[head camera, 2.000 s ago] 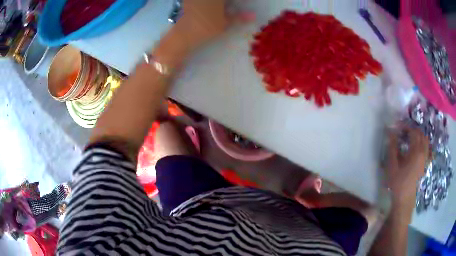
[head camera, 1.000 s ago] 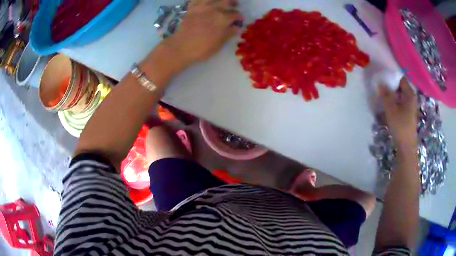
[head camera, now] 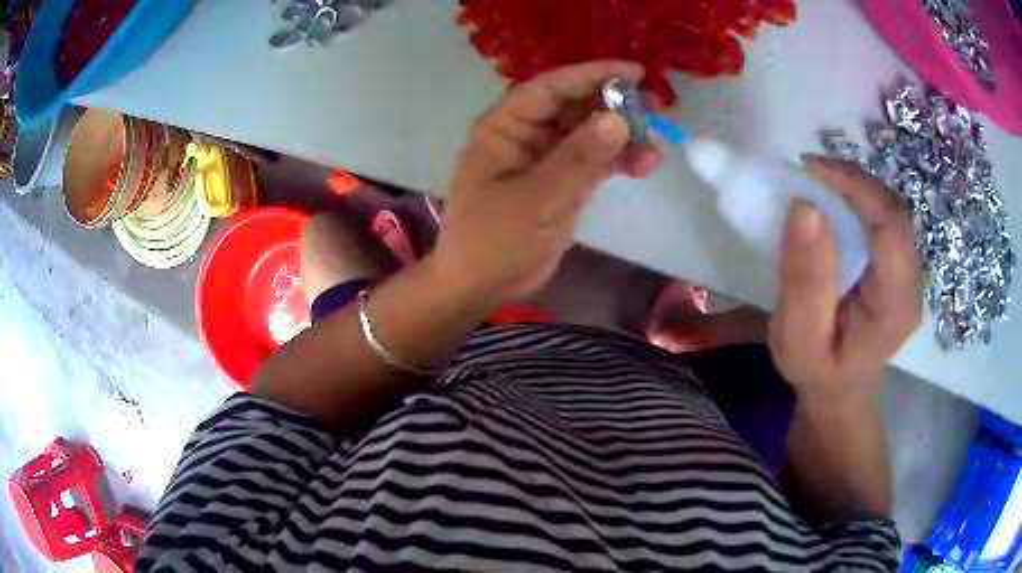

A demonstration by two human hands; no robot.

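My left hand (head camera: 538, 168) pinches a small shiny silver setting (head camera: 623, 103) between thumb and fingers, over the table just below the red heap. My right hand (head camera: 846, 269) is closed round a white glue bottle (head camera: 773, 207), tilted so that its blue nozzle (head camera: 666, 129) points left at the setting. The nozzle tip is at or very near the setting; whether they touch I cannot tell. The heap of red stones (head camera: 628, 34) lies beyond my hands, cut off by the top edge.
Silver settings (head camera: 953, 213) are heaped at the right, below a pink basin (head camera: 986, 95). A smaller silver group (head camera: 317, 19) lies at upper left, near the blue basin (head camera: 31, 73). On the floor are a red basin (head camera: 230, 291), stacked buckets (head camera: 95, 168) and a red stool (head camera: 56, 498).
My left hand has moved from the smaller silver group to the middle and now shows a setting. My right hand has moved left from the silver heap with the bottle. The view has shifted.
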